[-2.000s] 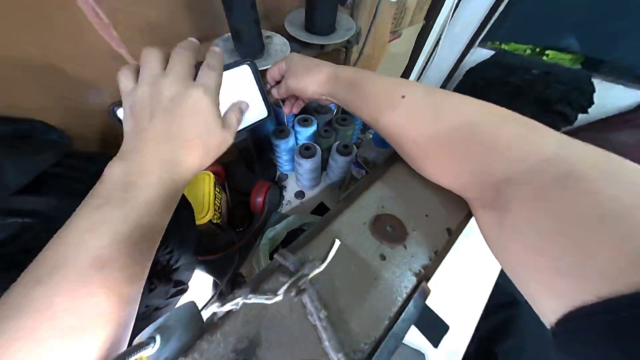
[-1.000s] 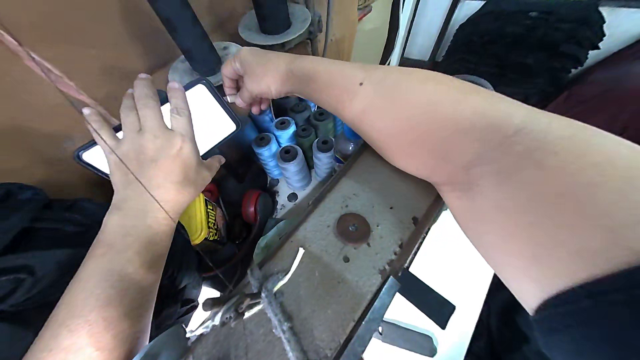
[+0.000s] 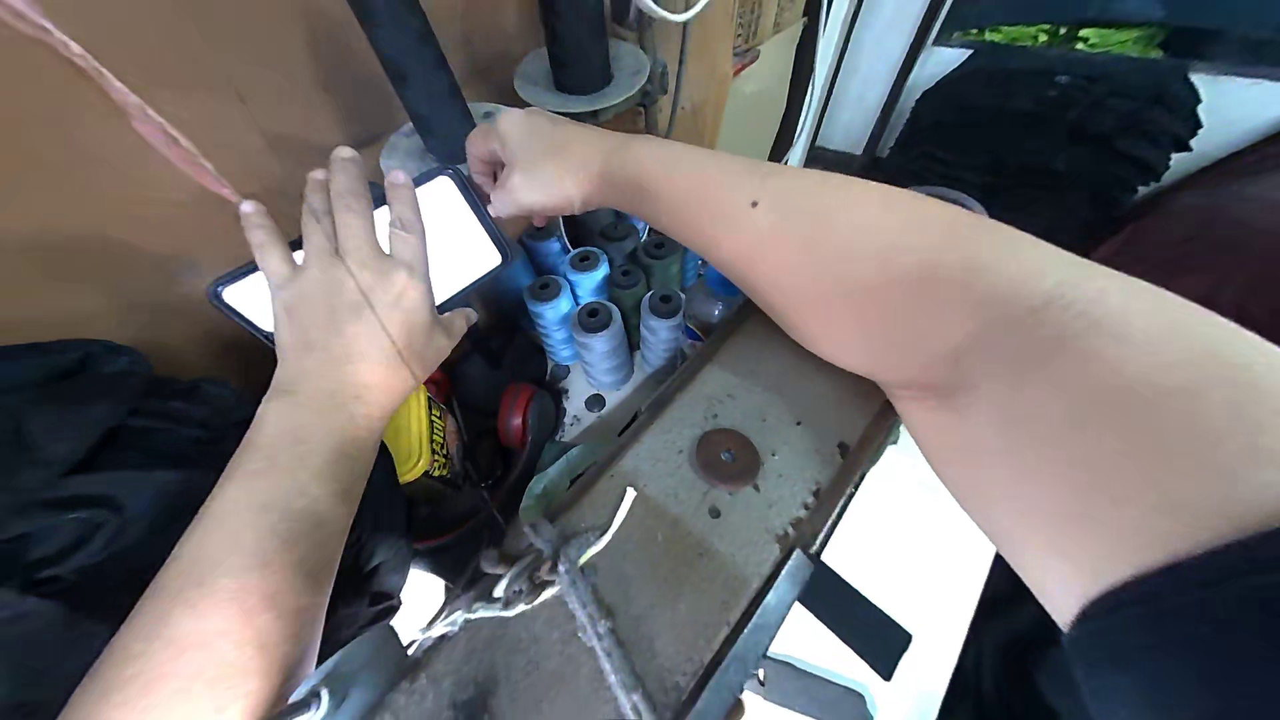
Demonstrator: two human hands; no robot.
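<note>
A phone or tablet with a black rim and a bright white screen [image 3: 465, 235] leans at the brown board on the left. Over it lies my left hand [image 3: 350, 285], fingers spread, with the thumb at its lower edge. A thin dark thread crosses the back of this hand. My right hand [image 3: 535, 165] is beside the device's right corner, its fingers curled together; what is between them is hidden. Below it stand several thread cones: light blue ones [image 3: 550, 318], greyish-blue ones [image 3: 604, 345] and dark green ones [image 3: 660, 262].
Black rolls [image 3: 577, 50] stand on round discs at the back. A worn metal surface [image 3: 760, 400] with a brown disc [image 3: 728, 459] runs below my right arm. Knotted white cord [image 3: 500, 605] is at the bottom. A yellow container [image 3: 412, 435] and dark cloth [image 3: 90, 480] are at left.
The view has shifted. My left hand remains over the device with its fingers spread, and my right hand remains near the device's right end, fingers curled.
</note>
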